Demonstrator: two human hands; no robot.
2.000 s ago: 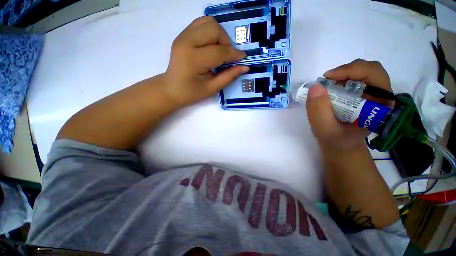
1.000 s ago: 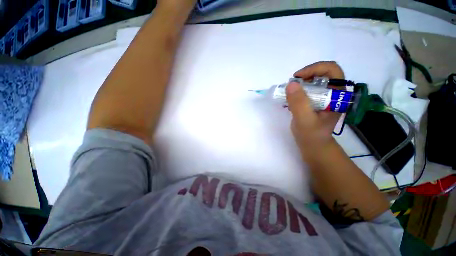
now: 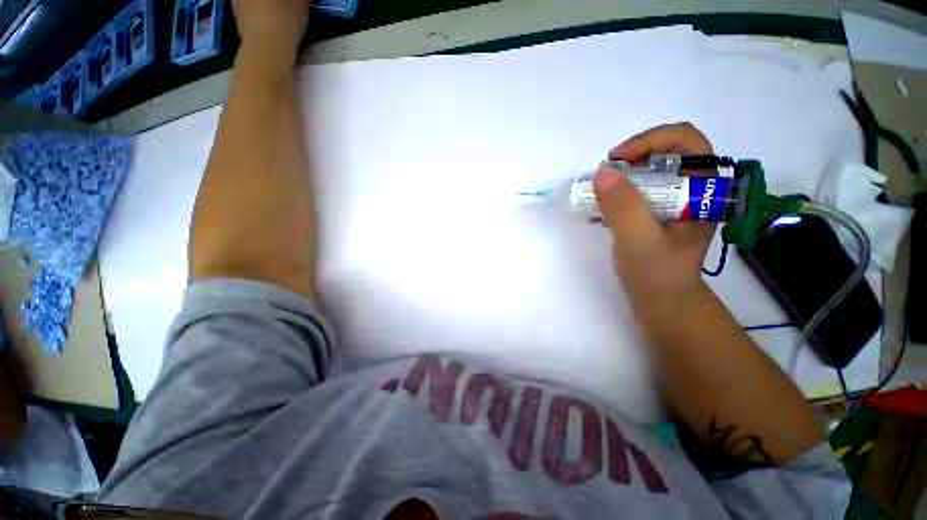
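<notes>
My right hand (image 3: 656,223) is closed around a glue dispensing syringe (image 3: 661,195), with its thin teal needle tip pointing left above the white work paper (image 3: 437,203). A green adapter (image 3: 748,203) and a clear air hose (image 3: 859,239) are at its rear. My left arm reaches to the far edge of the bench. My left hand (image 3: 272,12) is cut off by the top edge, so its fingers and anything in them are hidden. A blue plastic housing (image 3: 333,6) shows partly just right of it.
Several blue housings (image 3: 124,43) stand on the conveyor at the far left. A bag of small blue parts (image 3: 66,193) lies at the left. A black smartphone (image 3: 818,289), crumpled tissue (image 3: 859,213) and dark-handled pliers (image 3: 876,132) lie at the right.
The two housings under my left hand have left the paper. My left hand has moved to the far edge, then further left. The syringe has drawn back slightly from where the housings were.
</notes>
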